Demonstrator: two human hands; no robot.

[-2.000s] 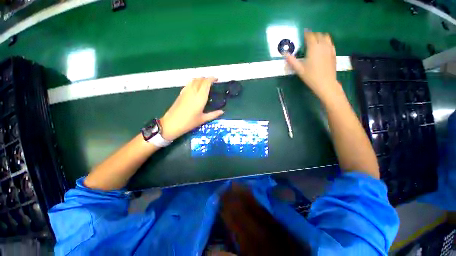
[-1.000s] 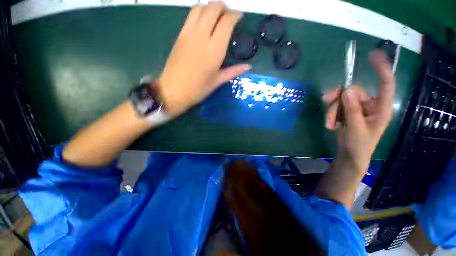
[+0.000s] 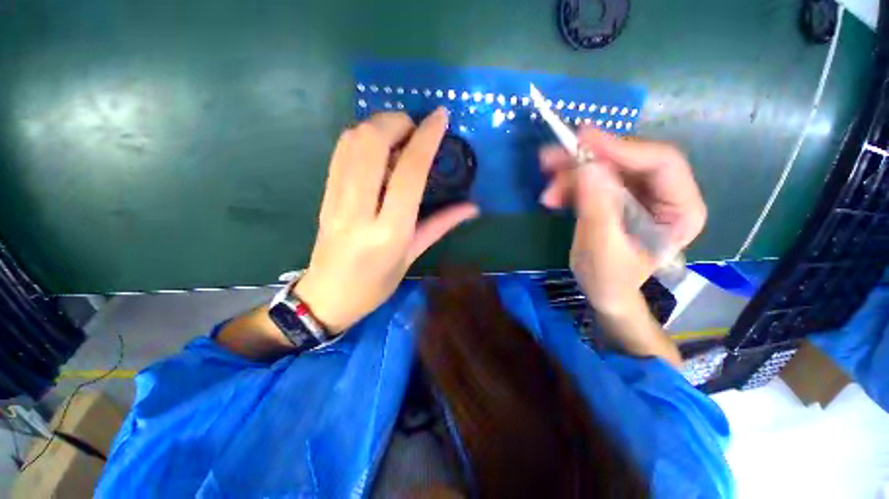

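A blue backing sheet (image 3: 512, 171) with rows of small white dots (image 3: 478, 95) lies flat on the green bench. My left hand (image 3: 375, 200) holds a round black part (image 3: 450, 168) over the sheet's lower left area; the fingers partly cover the part. My right hand (image 3: 629, 200) holds silver tweezers (image 3: 558, 122) like a pen, slightly blurred. The tweezers' tip points up and left at the upper dot rows. Whether the tip touches a dot cannot be told.
Another round black part (image 3: 593, 19) lies on the bench beyond the sheet, and one more (image 3: 819, 19) at the upper right. Black trays (image 3: 829, 224) stand at the right, others (image 3: 29, 322) at the lower left. A cardboard box (image 3: 78, 443) is on the floor.
The view has moved closer to the sheet. My left hand has taken hold of a black part and brought it over the sheet. My right hand has brought the tweezers to the dots.
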